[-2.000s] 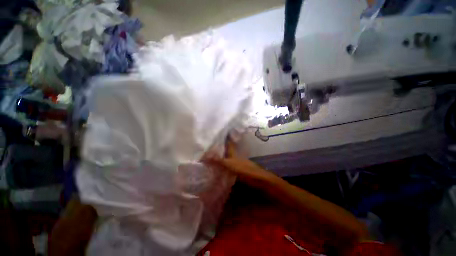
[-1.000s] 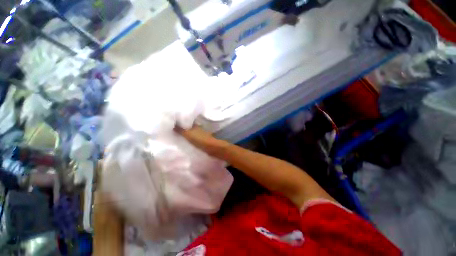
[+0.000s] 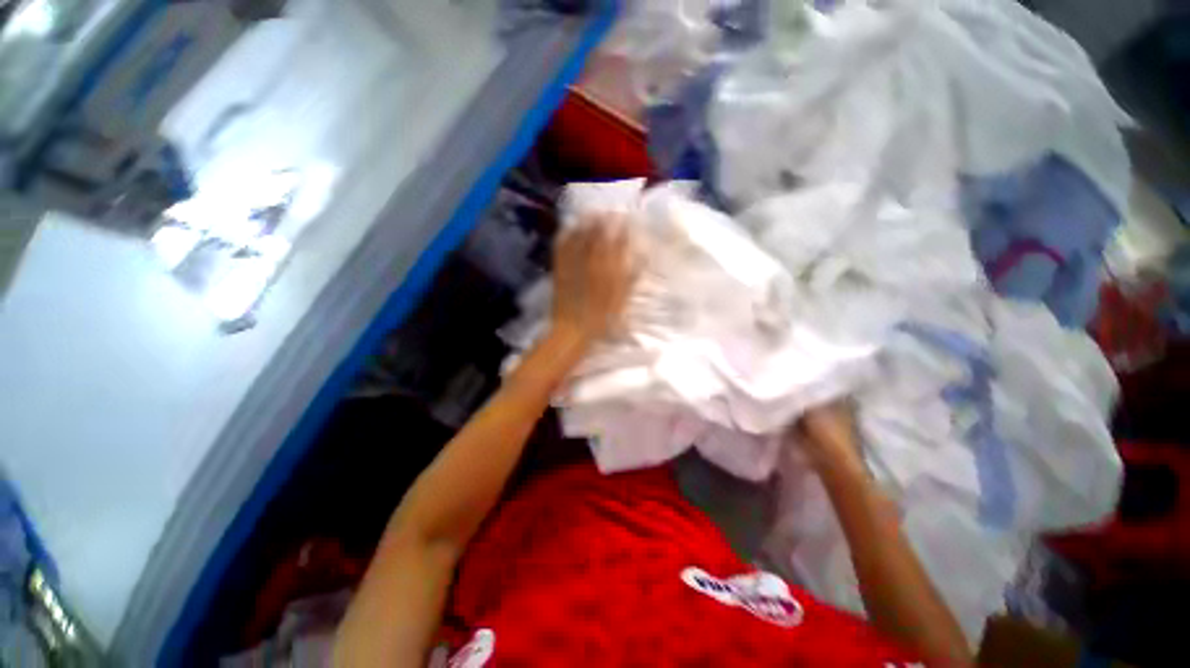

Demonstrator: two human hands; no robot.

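Note:
A crumpled white bundle of cloth pieces is in front of my body, right of the machine table. My left hand holds its upper left part, fingers blurred against the cloth. My right hand grips its lower right edge, with the fingertips partly hidden by the cloth. The bundle lies against a larger heap of white cloth, and where one ends and the other starts is hard to tell.
The white machine table with its blue edge runs along the left. The sewing machine head is at the upper left, blurred. A light blue piece lies on the heap at right.
The view has swung right, so the machine and table now show at left. My hands have moved from the white cloth beside the needle area to the bundle by the heap.

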